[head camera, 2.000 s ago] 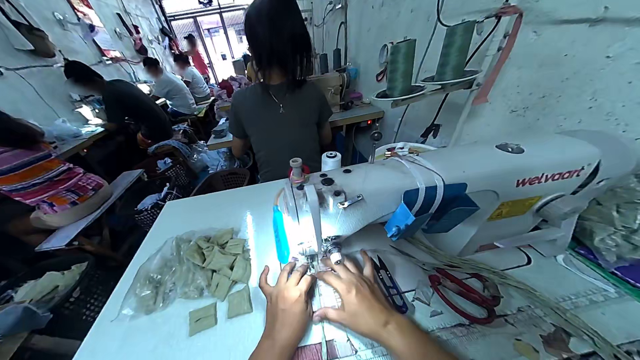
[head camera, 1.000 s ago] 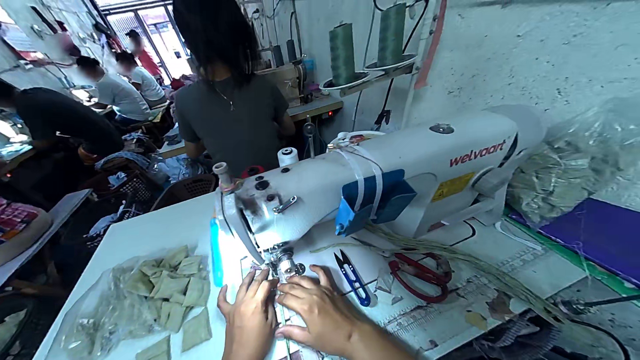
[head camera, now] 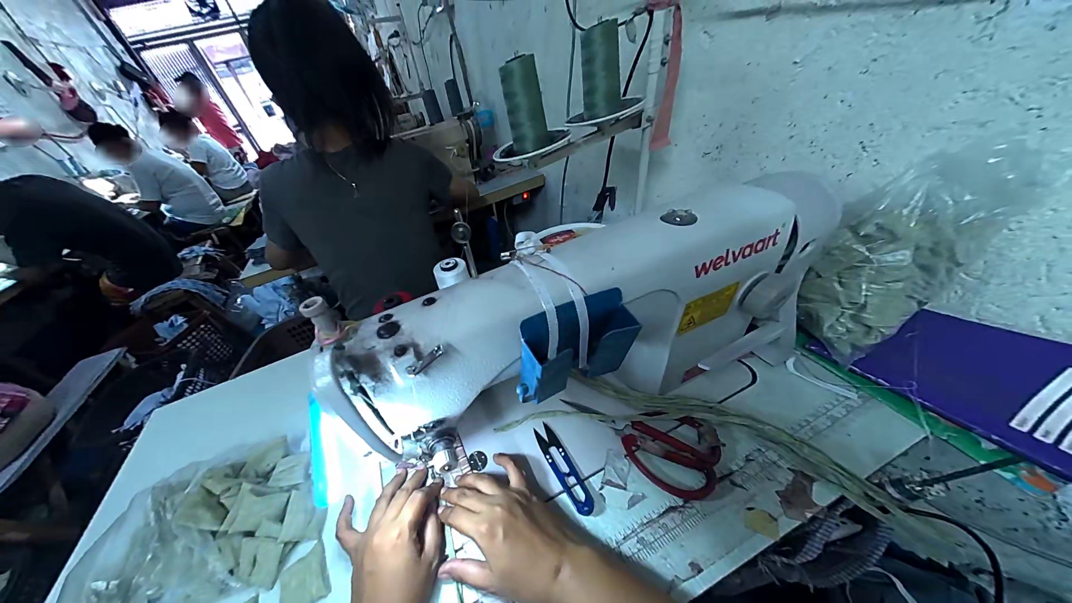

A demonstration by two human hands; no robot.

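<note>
A white Welvaart sewing machine stands on a white table, its needle area lit. Just in front of the presser foot, my left hand lies palm down with its fingertips at the needle plate. My right hand rests flat beside it, fingers close to the foot and thumb toward the left hand. Any cloth under the fingers is hidden. To the right of my right hand lie blue thread snips and red-handled scissors. Small folded green fabric pieces sit on a clear plastic bag at the left.
Long green fabric strips run across the table's right side. A blue holder is strapped to the machine. Green thread cones stand behind it. A filled plastic bag is at the right. A person sits ahead; several others are farther left.
The view has swung to the right. Both hands stay at the presser foot, with no plain change in what they touch.
</note>
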